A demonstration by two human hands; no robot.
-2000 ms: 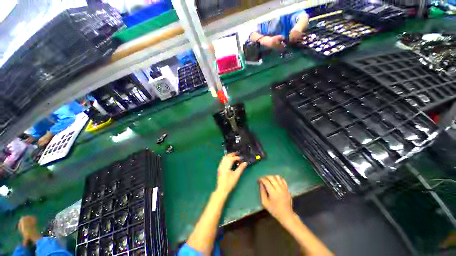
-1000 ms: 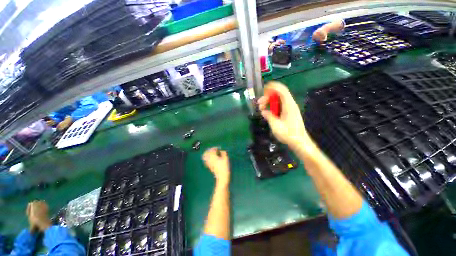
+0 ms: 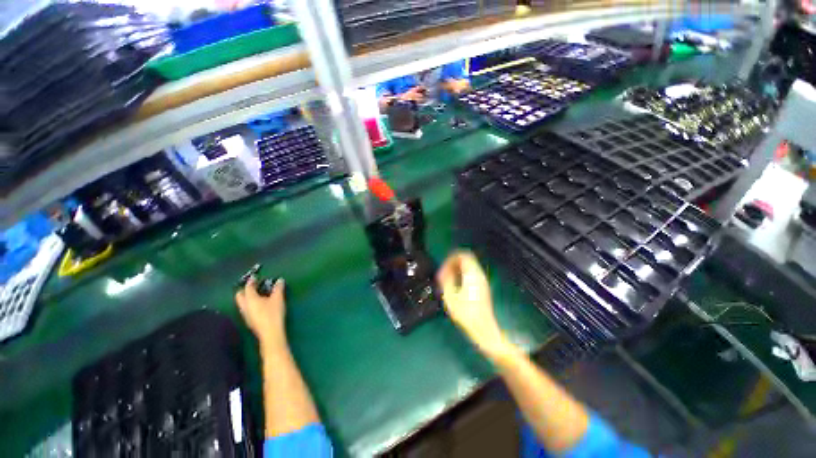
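The black fixture point(image 3: 407, 273) stands on the green mat, its red lever grip point(image 3: 381, 189) raised at the top beside the metal post. My left hand point(image 3: 261, 309) is left of the fixture, its fingertips at small dark loose parts point(image 3: 251, 273) on the mat. One dark part shows between finger and thumb; whether it is gripped is unclear. My right hand point(image 3: 467, 291) is just right of the fixture base, off the lever, fingers curled and blurred. Whether it holds something cannot be told.
A black tray stack point(image 3: 161, 385) with a white label is at lower left. A taller stack of black pocket trays point(image 3: 573, 215) is at right. The metal post point(image 3: 344, 116) rises behind the fixture under a shelf. Another worker's hands point(image 3: 413, 94) show across the bench.
My right hand has let go of the red lever and come down beside the fixture base. My left hand has moved to the loose parts. The view has shifted.
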